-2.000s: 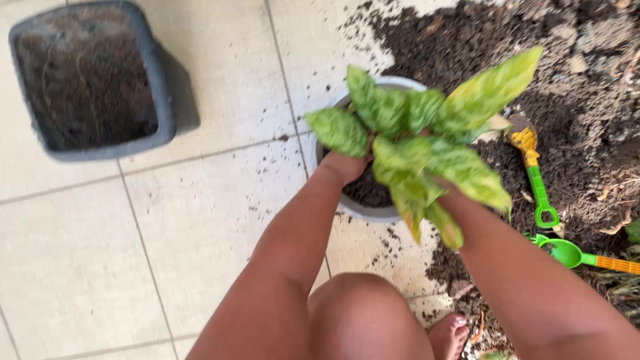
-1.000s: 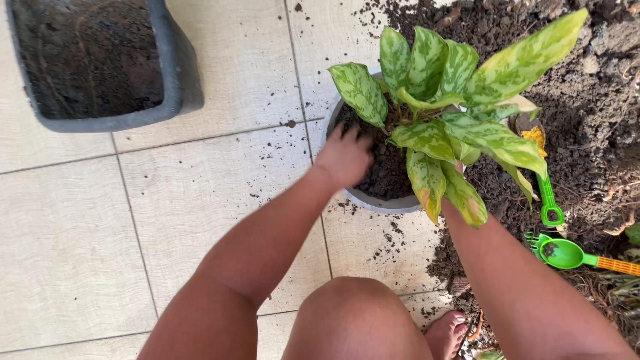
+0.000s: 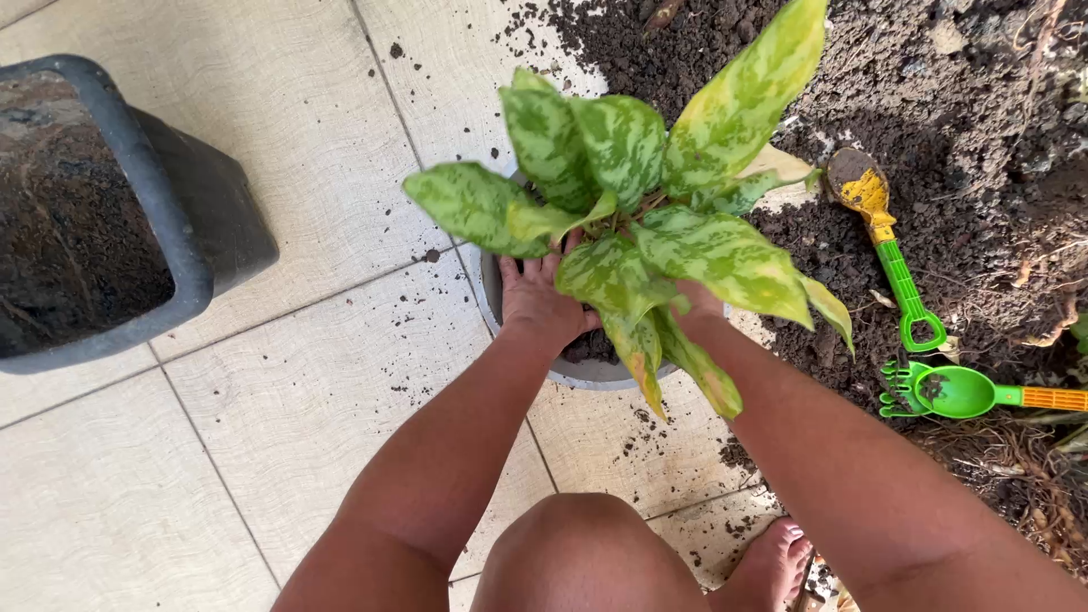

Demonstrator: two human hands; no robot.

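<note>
A leafy plant with green and yellow variegated leaves (image 3: 616, 289) stands in a round grey pot (image 3: 595, 375) that holds dark soil. My left hand (image 3: 541, 297) is inside the pot on its left side, palm down on the soil with the fingers spread; leaves cover some fingertips. My right hand (image 3: 699, 299) reaches in at the pot's right side, under the leaves, and its fingers are hidden, so whether it grips a stem or presses soil cannot be told.
An upright black plastic planter (image 3: 194, 212) with soil residue stands at left on the tiles. Loose soil (image 3: 960, 195) spreads at right, bearing a yellow-and-green toy shovel (image 3: 898, 272), a green toy spoon (image 3: 959, 392) and a green toy rake (image 3: 903, 389). My bare foot is below.
My left hand was blurred over the soil at the pot's left one second ago; it now lies nearer the plant's base, fingers spread. The view has shifted closer to the pot.
</note>
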